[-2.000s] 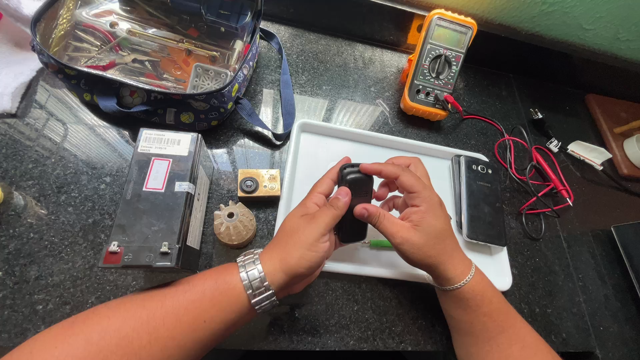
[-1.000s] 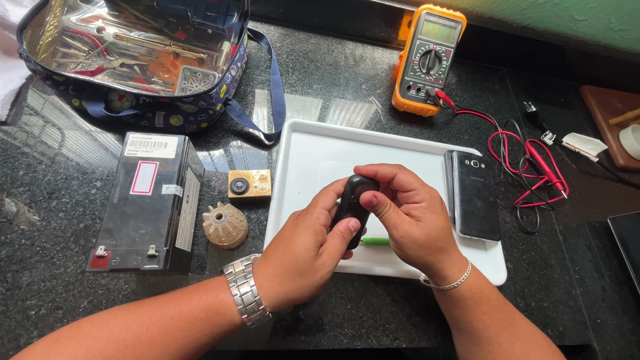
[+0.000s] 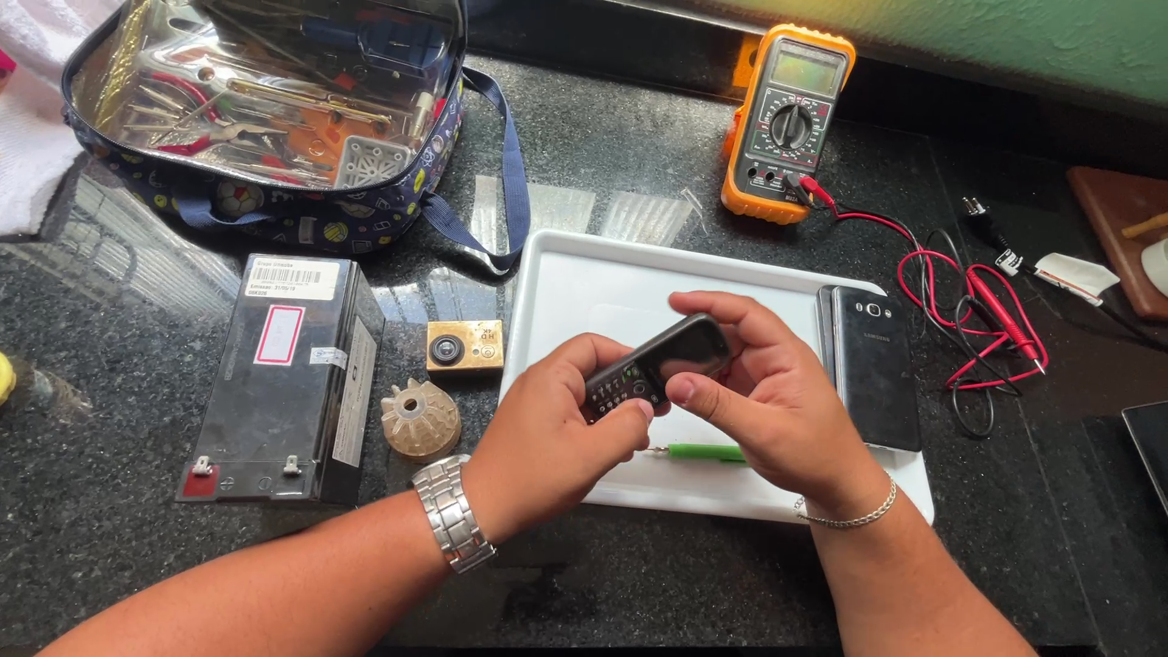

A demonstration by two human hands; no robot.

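Note:
Over the white tray (image 3: 547, 274), my left hand (image 3: 557, 429) grips the lower end of a black keypad mobile phone (image 3: 652, 365), thumb beside its keys. My right hand (image 3: 776, 401) holds the phone's upper end, with the thumb at the screen. The phone is tilted, its screen and keys facing up. Beneath the hands, a green-handled tool (image 3: 707, 452) with a thin metal tip lies on the tray, partly hidden. Black smartphones (image 3: 876, 365), seemingly stacked, lie back up on the tray's right side.
Left of the tray are a black sealed battery (image 3: 274, 383), a gold action camera (image 3: 465, 347) and a finned round part (image 3: 420, 420). Behind stand a tool bag (image 3: 310, 219) and an orange multimeter (image 3: 789, 123). Test leads (image 3: 1004, 319) and a plug (image 3: 976, 208) lie right.
The phone has been turned from a steep, edge-on pose to a slant that shows its keypad and screen. Both hands still hold it, and the fingers of the right hand have spread around its upper end.

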